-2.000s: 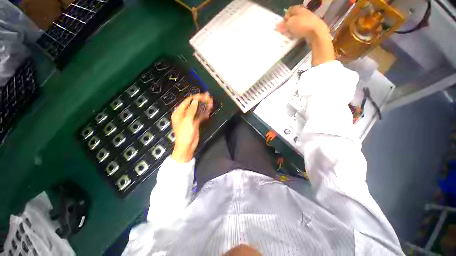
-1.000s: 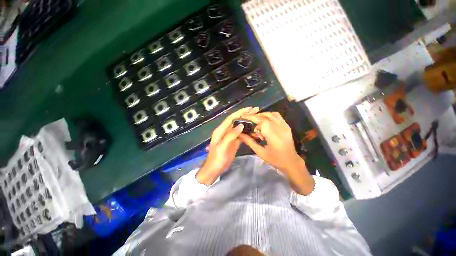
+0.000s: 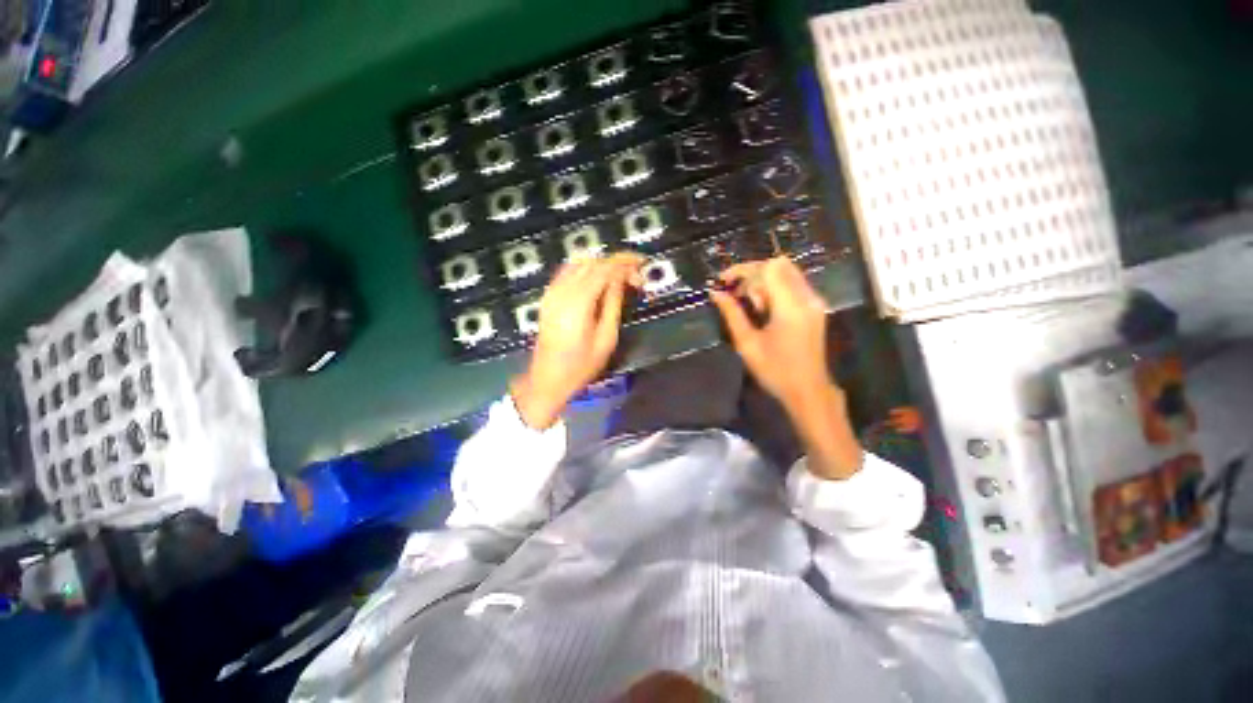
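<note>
The black parts tray (image 3: 646, 330) lies on the green bench. Silver-cream units with dark centres (image 3: 554, 137) sit in its left and middle pockets; the pockets at right look dark. My left hand (image 3: 580, 323) is over the tray's near edge, covering some pockets, its fingertips beside a seated unit (image 3: 660, 275). My right hand (image 3: 786, 337) is over the near right part, thumb and index close together at a small dark spot. Blur hides whether either hand holds something.
White fine-grid sheets (image 3: 976, 165) lie right of the tray. A white machine (image 3: 1010, 426) with orange-copper fixture nests (image 3: 1130, 519) stands nearer at right. At left are a white lined tray of dark parts (image 3: 96, 398) and a black rounded object (image 3: 296, 309).
My hands were together around a small dark housing in front of the tray. They have moved apart and forward over the tray's near edge. The view has shifted, moving the tray rightward in the picture.
</note>
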